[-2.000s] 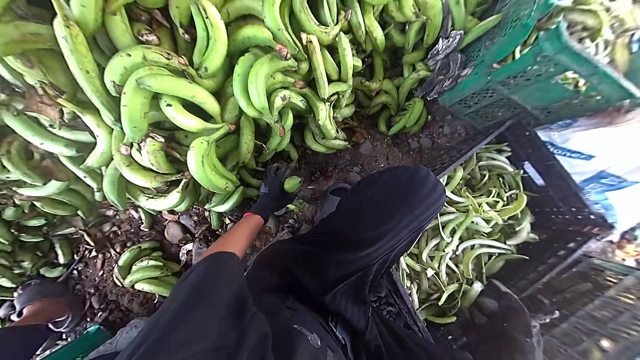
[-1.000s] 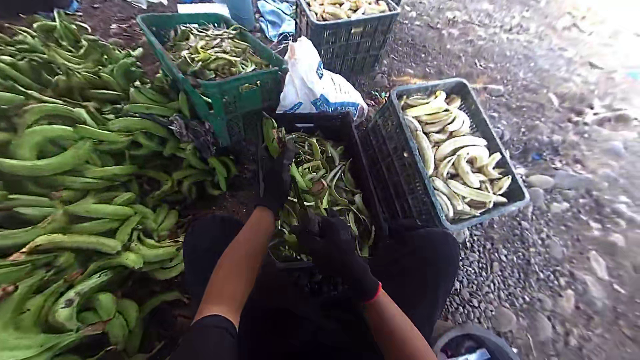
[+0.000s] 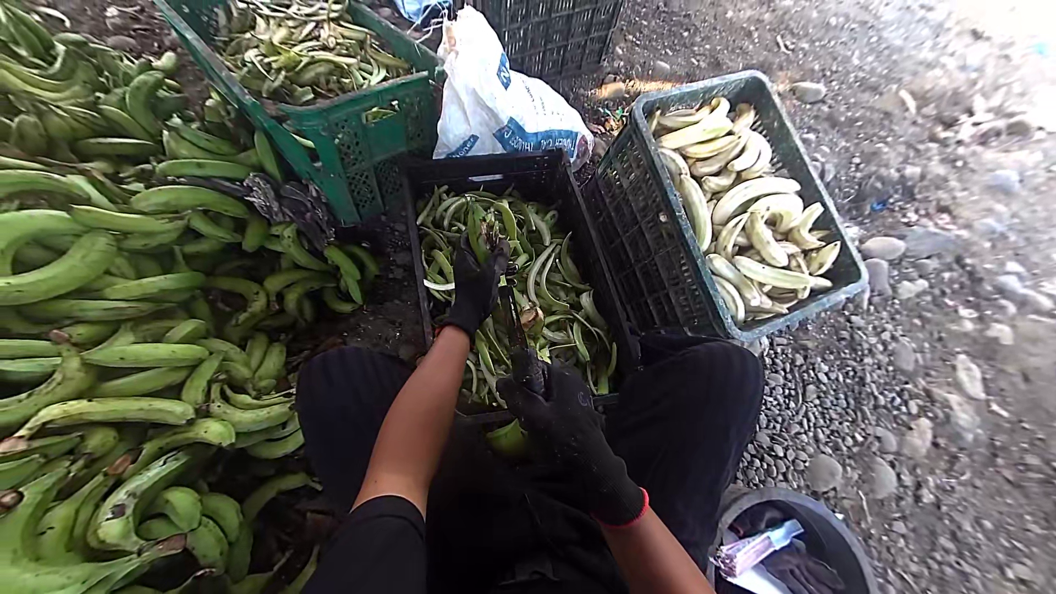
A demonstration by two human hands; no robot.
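Observation:
Gloved in black, my left hand (image 3: 477, 285) grips a green plantain (image 3: 478, 229) over the black crate (image 3: 577, 198) between my knees. My right hand (image 3: 561, 421), in a black glove with a red cuff edge, is shut on the dark handle of a knife (image 3: 513, 318), whose blade points away from me toward my left hand. Under both hands, green plantain peels (image 3: 549, 276) fill much of the crate. A green rounded piece (image 3: 509, 439) shows beside my right hand, at the crate's near edge. My fingertips on the plantain are partly hidden.
Unpeeled green plantains (image 3: 140, 289) are heaped at left. Behind them stands a green crate (image 3: 363, 140) of peels, beside a white printed sack (image 3: 511, 103). A crate (image 3: 635, 247) of peeled plantains (image 3: 759, 206) stands at right. A bucket (image 3: 850, 536) holding gloves is at the lower right.
Two seconds ago my left hand was low beside the plantain heap; it is now over the black crate. The view has swung to the right.

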